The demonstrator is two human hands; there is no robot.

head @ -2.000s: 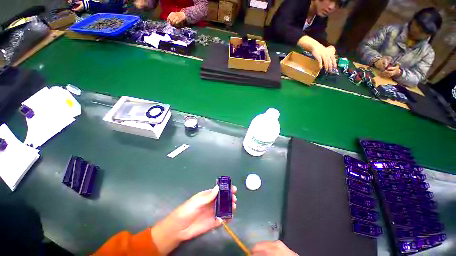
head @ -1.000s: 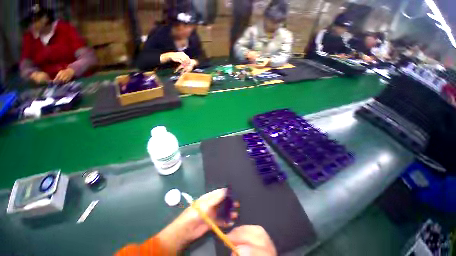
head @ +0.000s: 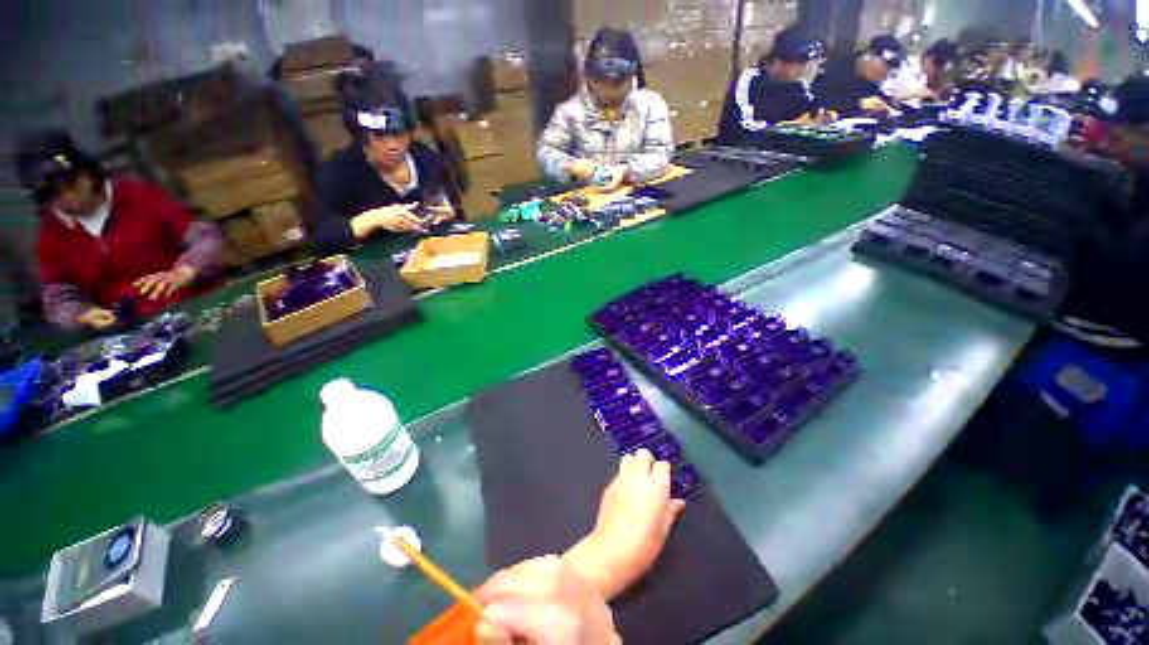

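Note:
My left hand (head: 634, 510) reaches over the black foam mat (head: 536, 441). Its fingertips touch the near end of a row of dark purple plastic housings (head: 615, 401); whether they grip the end housing is hidden. My right hand (head: 542, 607) is at the bottom edge, in front of my left forearm, and holds a thin yellow-orange brush (head: 439, 576). The brush's pale tip is at the white cap (head: 400, 546) on the bench. A white bottle (head: 369, 441) stands behind the cap.
A long tray of housings (head: 725, 359) lies right of the mat. At left are a small round jar (head: 216, 522), a white strip (head: 216, 602) and a white open box (head: 141, 592). Cardboard boxes (head: 311, 330), stacked black trays (head: 964, 258) and several seated people are beyond.
The view has swung right. My left hand, which held a housing beside the brush, has moved to the row on the mat. The brush tip has moved to the cap.

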